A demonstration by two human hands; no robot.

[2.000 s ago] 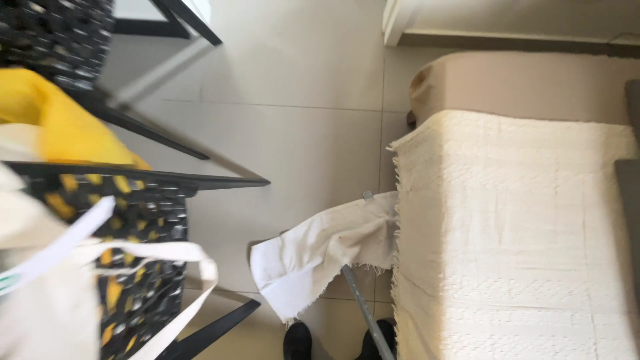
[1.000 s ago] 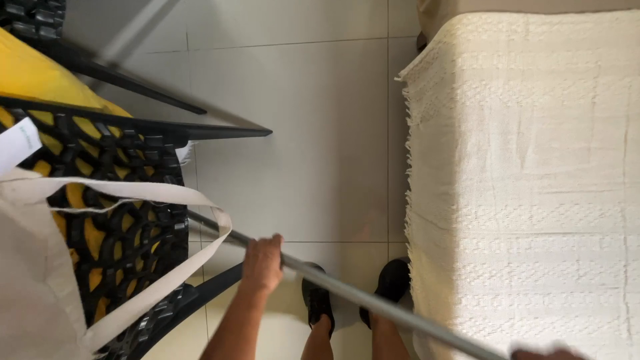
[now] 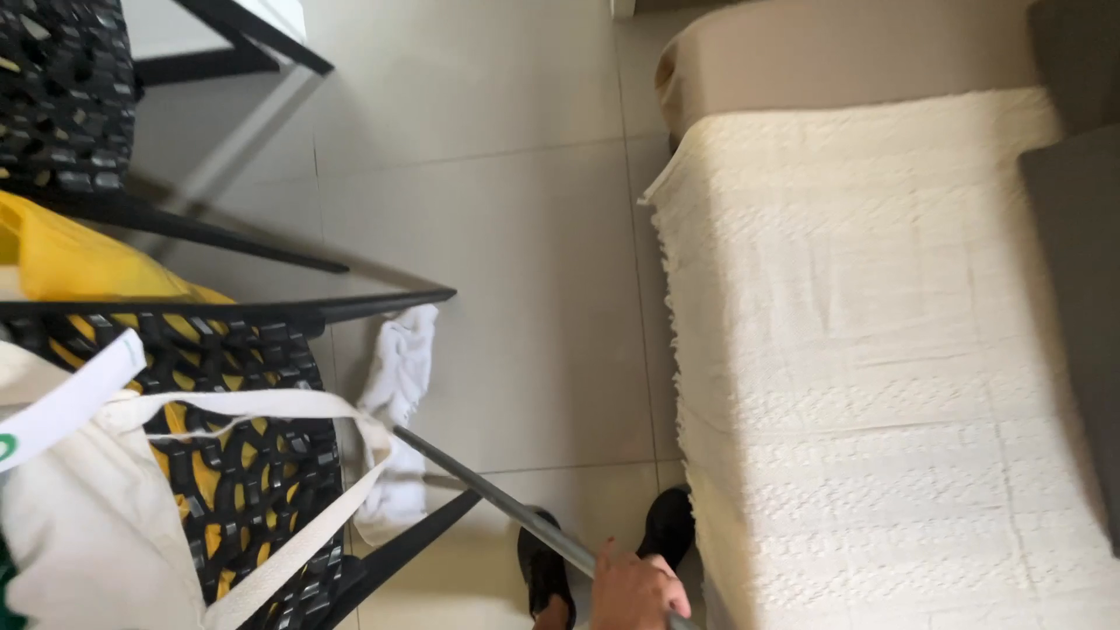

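Note:
My left hand point(image 3: 634, 586), at the bottom edge, is wrapped around a grey pole point(image 3: 499, 499). The pole slants up and left to a white cloth point(image 3: 402, 376) lying on the tiled floor beside the black woven chair seat point(image 3: 249, 455). What sits under the cloth at the pole's end is hidden. My right hand is out of view. A cream fabric bag point(image 3: 96, 516) with a long strap point(image 3: 297, 542) rests on the chair, and its strap loops close to the pole's tip.
Chair legs point(image 3: 394, 306) jut over the floor at the left, near a yellow cloth point(image 3: 96, 271). A second black chair point(image 3: 66, 96) stands at the upper left. At the right is a couch with a fringed cream cover point(image 3: 857, 350). My black shoes point(image 3: 542, 560) are at the bottom.
Two seconds ago the cloth lay beside the couch; now it is by the chair at the left. My right hand, partly visible one second ago, has left the view.

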